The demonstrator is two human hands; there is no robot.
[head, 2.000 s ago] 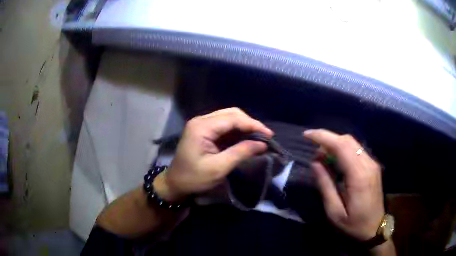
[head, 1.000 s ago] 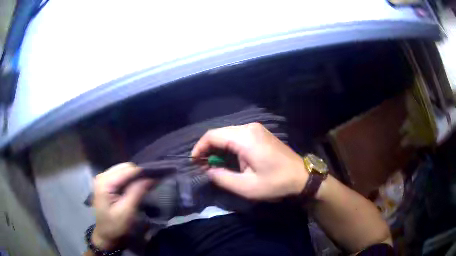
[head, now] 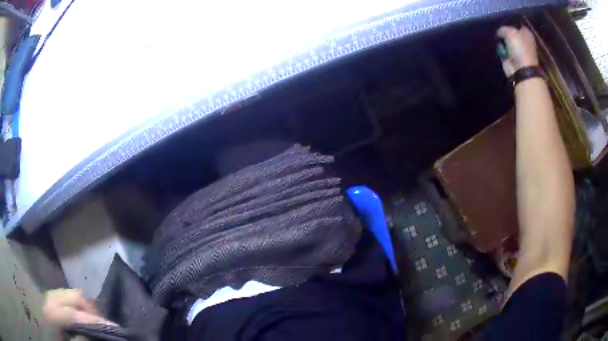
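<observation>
A fanned stack of dark grey-brown ribbed garment pieces (head: 257,226) lies on my lap, with a white edge showing beneath it. My left hand (head: 70,310) is at the lower left, blurred, gripping a dark garment piece (head: 127,300) left of the stack. My right hand (head: 518,48) is stretched far out to the upper right, under the table edge. A small green tool, maybe thread snips (head: 502,50), shows in its curled fingers; most of it is hidden.
The white table (head: 173,60) with its ruler-marked edge curves across the top. A brown box (head: 480,183) stands at the right beside my forearm. A blue curved object (head: 372,216) is right of the stack, above patterned floor (head: 433,260). A pale box-like surface (head: 90,233) is at the left.
My right hand has moved from over the stack to the far upper right. My left hand has moved down and left with a dark piece. The stack is now uncovered.
</observation>
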